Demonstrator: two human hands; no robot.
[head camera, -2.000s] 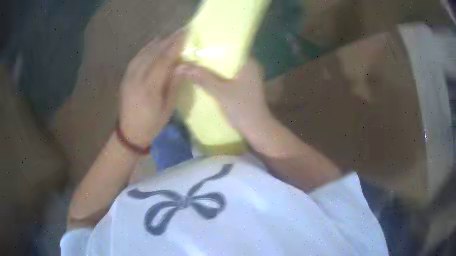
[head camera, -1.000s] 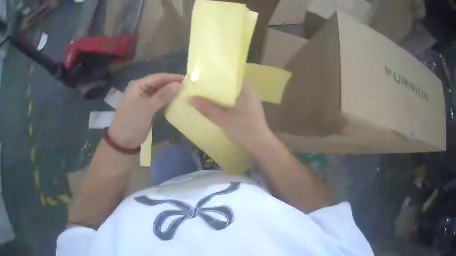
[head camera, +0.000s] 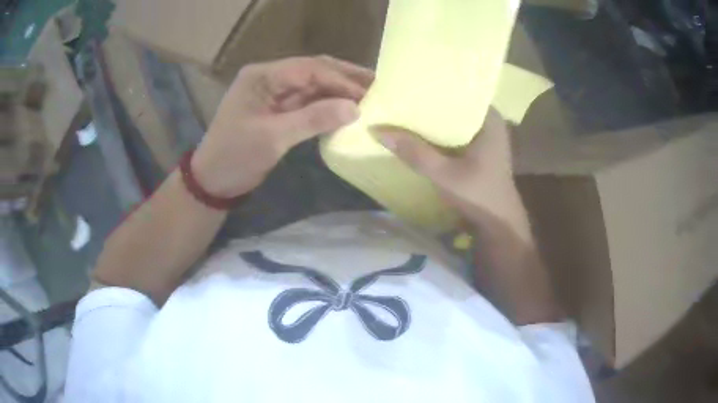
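Note:
A stack of yellow label sheets (head camera: 445, 67) is bent over in front of my chest, with one part hanging towards my shirt and another end sticking out at the right. My right hand (head camera: 472, 169) is closed around the stack, its thumb on top. My left hand (head camera: 279, 118), with a red bead bracelet on the wrist, has thumb and forefinger together at the left edge of the sheets. Whether a label is between those fingertips cannot be seen.
A large brown carton (head camera: 661, 212) stands at the right. Another brown carton (head camera: 177, 27) is at the upper left. Dark wrapped goods (head camera: 630, 63) lie at the upper right. Small white scraps (head camera: 81, 234) lie at the left.
The surroundings have shifted as the view turned; the red pallet jack is out of view. The hands and yellow sheets sit further right in the picture. The narrow yellow strip below my left hand no longer shows.

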